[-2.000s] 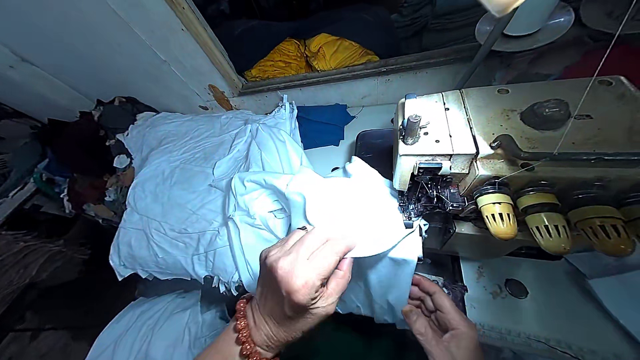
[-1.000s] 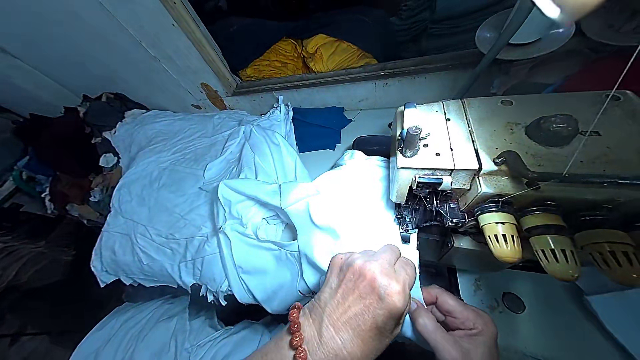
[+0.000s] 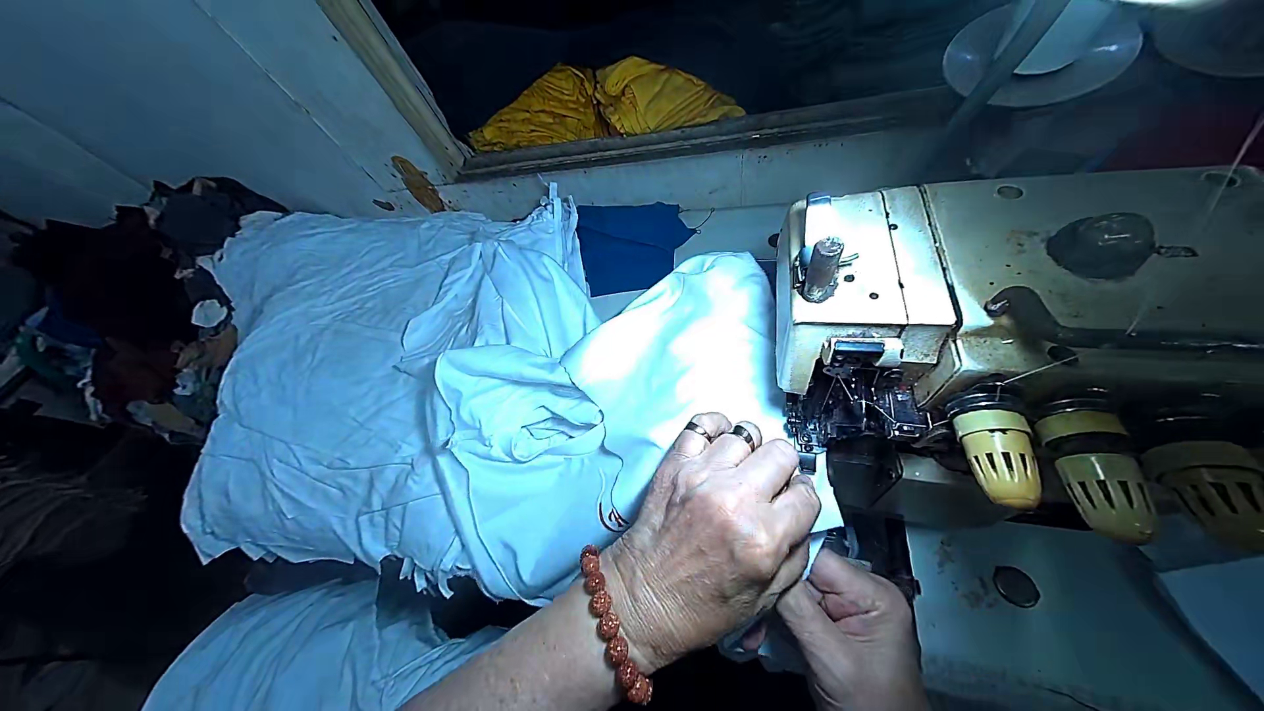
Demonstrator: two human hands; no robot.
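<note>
A pale blue-white garment (image 3: 681,346) lies with its right edge at the needle and presser-foot area (image 3: 849,405) of an overlock sewing machine (image 3: 869,247). My left hand (image 3: 721,533), with two rings and a brown bead bracelet (image 3: 614,627), presses on the cloth just in front of the foot, its fingers curled over the edge. Close by on the right, my right hand (image 3: 854,622) pinches the garment's near edge between thumb and fingers. The hands nearly touch. The left fingertips' undersides and part of the held edge are hidden.
A large stack of pale cloth (image 3: 326,385) stands left of the machine, and more pale cloth (image 3: 286,642) hangs below. A blue cloth piece (image 3: 632,247) lies behind. Yellow thread tension knobs (image 3: 997,459) line the machine's front. Dark fabric scraps (image 3: 109,286) are heaped at far left.
From about two seconds ago, my left hand has moved right, up to my right hand beside the presser foot. The garment's front part has been turned and now lies along the machine.
</note>
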